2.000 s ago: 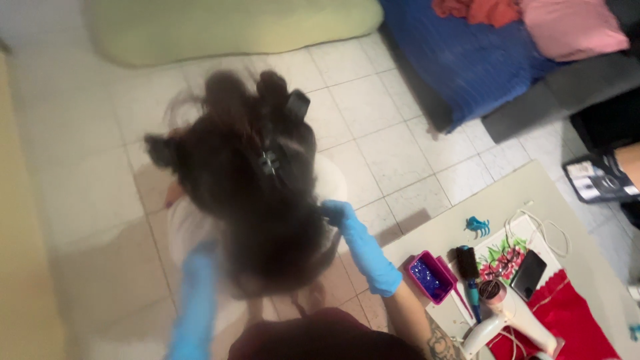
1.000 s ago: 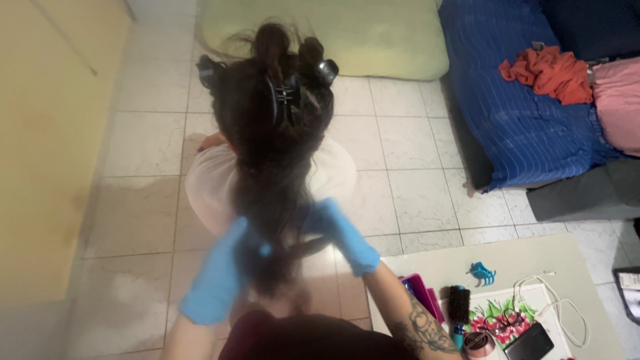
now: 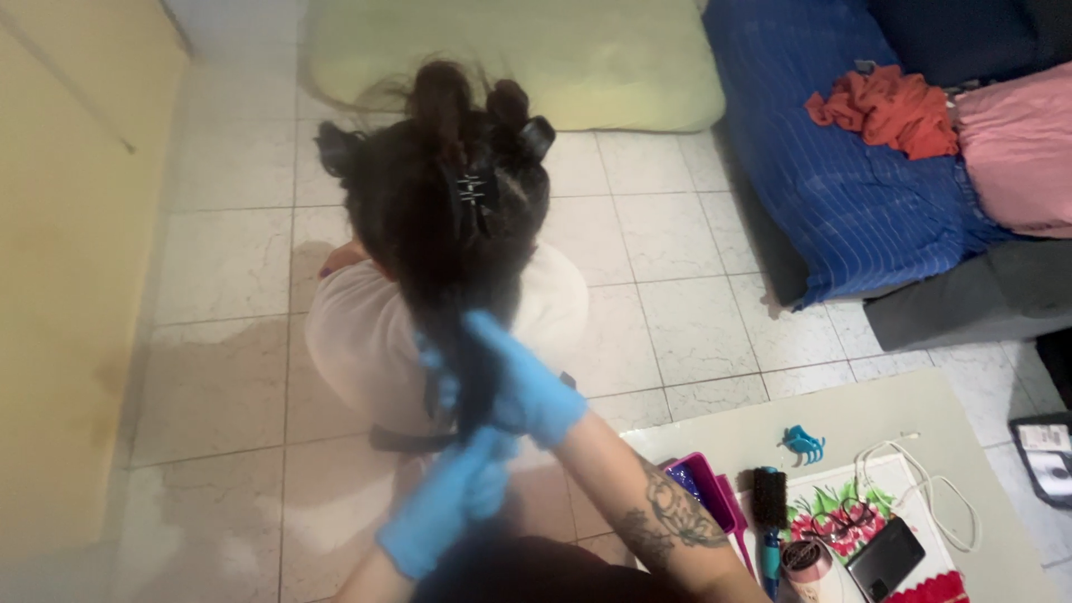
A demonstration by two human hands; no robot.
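Observation:
A person in a white top (image 3: 352, 343) sits in front of me with their back to me, dark hair (image 3: 394, 193) sectioned and pinned up by clips. A black claw clip (image 3: 471, 191) sits at the back of the head. Both my hands wear blue gloves. My right hand (image 3: 523, 381) closes around the gathered hanging hair at the nape. Lower down, my left hand (image 3: 456, 498) closes near the ends of the same hair. A dark elongated object (image 3: 410, 440), blurred, sticks out to the left beside the hair; I cannot tell which hand bears it.
On the table (image 3: 913, 394) at lower right lie a teal claw clip (image 3: 804, 444), a round brush (image 3: 770, 502), a magenta bowl (image 3: 708, 494), a hair dryer (image 3: 808, 569), a phone (image 3: 886, 557) and a white cable (image 3: 955, 494). A sofa with a blue cover (image 3: 804, 167) stands at right.
My hands, on either side of the hair before, are now close together on it, the right one above the left. The hair is gathered into a narrower bundle.

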